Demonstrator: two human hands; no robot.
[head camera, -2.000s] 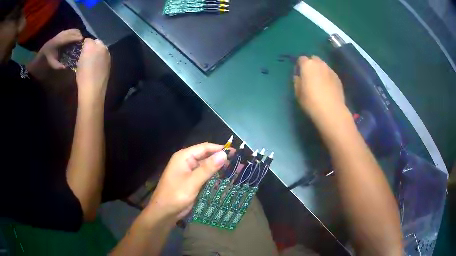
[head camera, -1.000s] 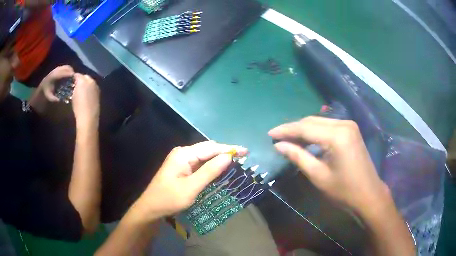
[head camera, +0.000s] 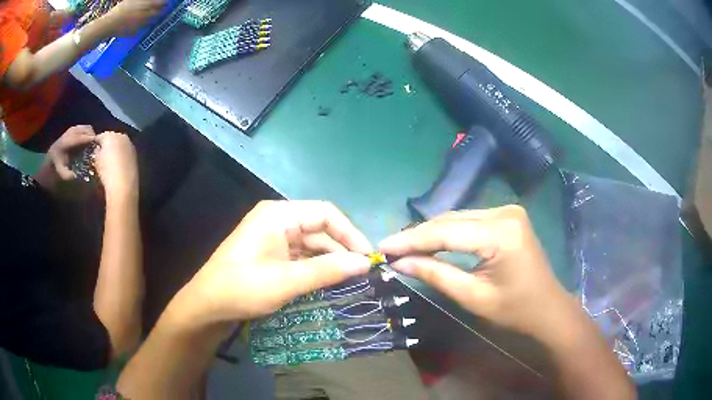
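Observation:
My left hand pinches a wired tip with a yellow band between thumb and forefinger. My right hand meets it from the right, its fingertips closed at the end of the tip; whether they hold a black sleeve is hidden. The green circuit boards hang joined below my left hand, above the lap. Their white and purple-grey wires loop to black-sleeved ends with white tips pointing right.
A heat gun lies on the green bench, with a zip bag beside it. Loose black sleeves lie left of the gun. A black plate bears a board bundle. A blue tray and two people are at left.
My right hand has come from the loose black sleeves to the yellow-banded tip and now meets my left hand. The boards have turned so their tips point right. The view has shifted right.

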